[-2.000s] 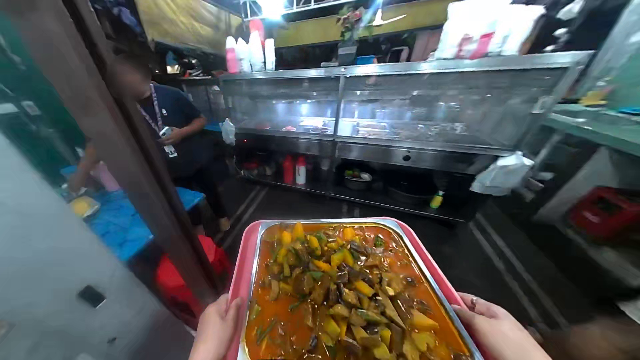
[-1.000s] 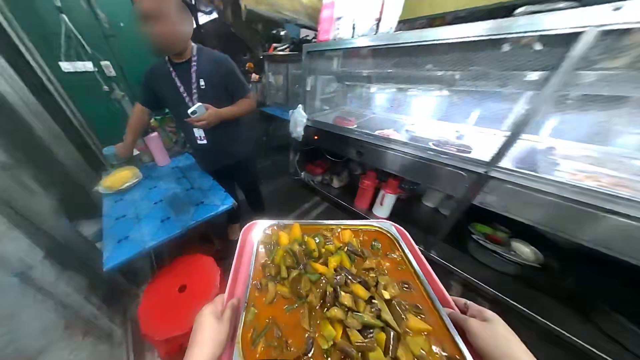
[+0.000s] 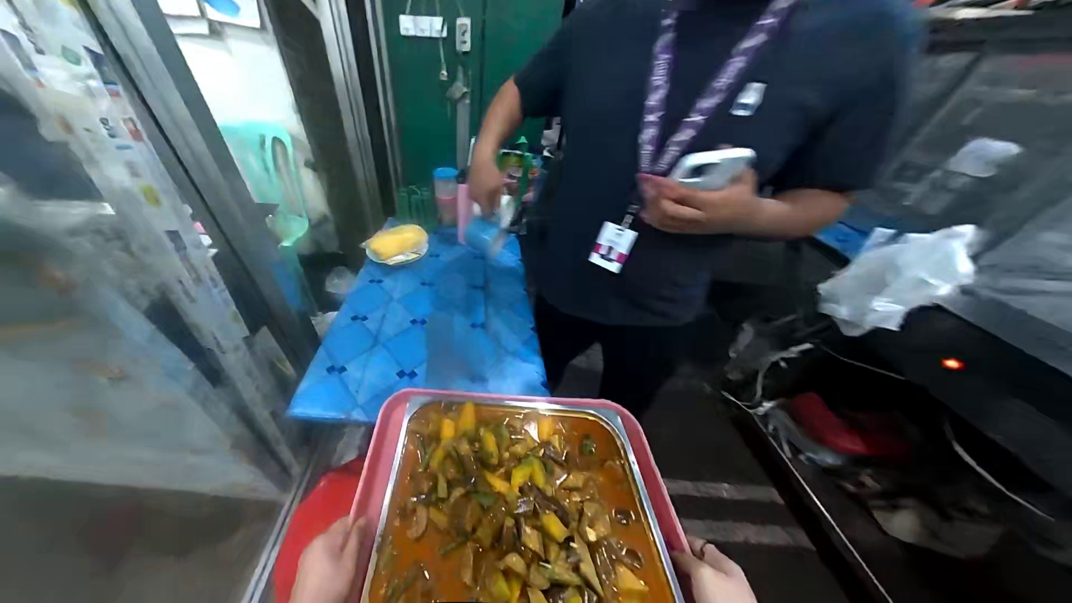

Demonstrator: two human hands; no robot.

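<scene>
A pink tray (image 3: 387, 435) carries a rectangular metal pan (image 3: 636, 469) of vegetable stew (image 3: 519, 511) with yellow and green pieces in orange sauce. My left hand (image 3: 325, 563) grips the tray's left edge, and my right hand (image 3: 712, 573) grips its right edge. Both hands show only in part at the bottom of the view. Just beyond the tray's far rim is a table with a blue patterned cover (image 3: 402, 335); whether tray and table touch I cannot tell.
A person in a dark shirt (image 3: 620, 276) with a lanyard stands right of the table, holding a phone (image 3: 712, 167). A plate of yellow food (image 3: 397, 244) and tumblers (image 3: 445, 197) stand on the table. A red stool (image 3: 314, 519) is below left, a plastic bag (image 3: 900, 276) hangs at right, a metal door frame (image 3: 209, 193) stands left.
The view has swung left and come much nearer to the blue table and the person. The glass display counter seen earlier has mostly left the view. Both hands have kept hold of the tray.
</scene>
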